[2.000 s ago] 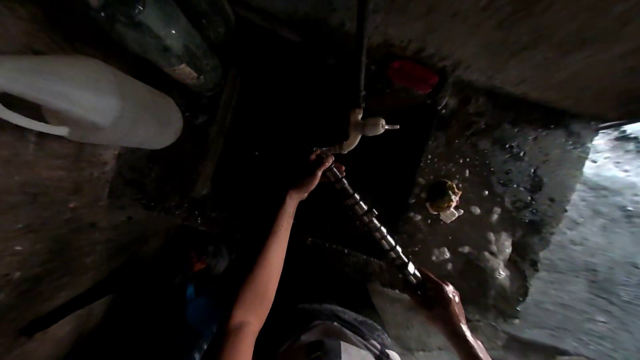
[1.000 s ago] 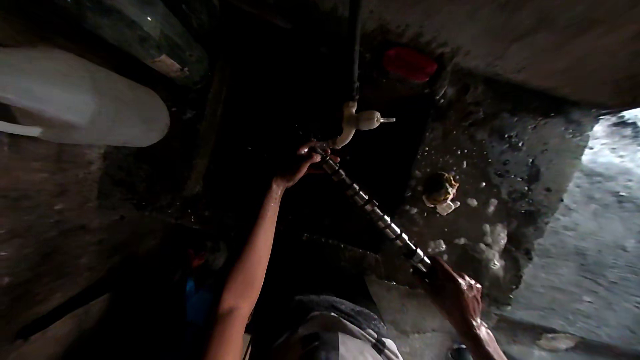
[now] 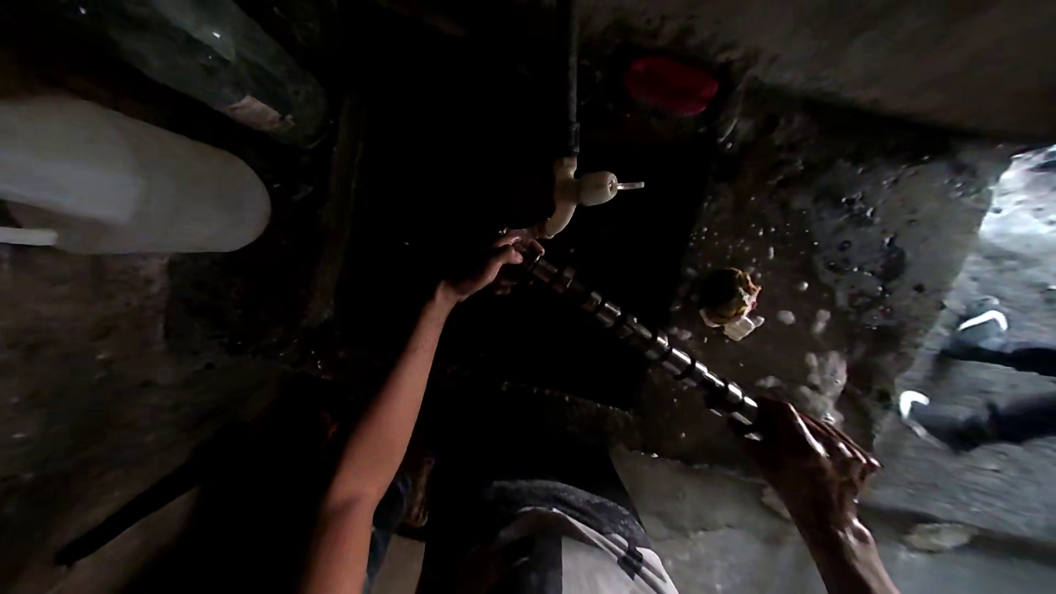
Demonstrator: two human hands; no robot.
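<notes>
A long metal camshaft [image 3: 639, 330] with shiny lobes slants across the middle of the head view. Its upper end is in the fingers of my left hand [image 3: 495, 266], right under the spout of a cream plastic tap [image 3: 565, 194]. My right hand [image 3: 813, 458], wet and shiny, is closed around the lower end. A dark pipe [image 3: 572, 74] runs up from the tap. Whether water is flowing from the spout is too dark to tell.
Right of the shaft, a round scrubber-like lump [image 3: 730, 295] lies on a wet concrete ledge [image 3: 866, 239] with suds. A red object [image 3: 672, 85] is beyond. At left are a pale plastic container [image 3: 132, 177] and a dark cylinder [image 3: 239, 70]. Another person's feet [image 3: 965, 412] show at far right.
Another person's feet have come into view at the far right. Both of my hands stay on the camshaft, with its upper end still by the tap.
</notes>
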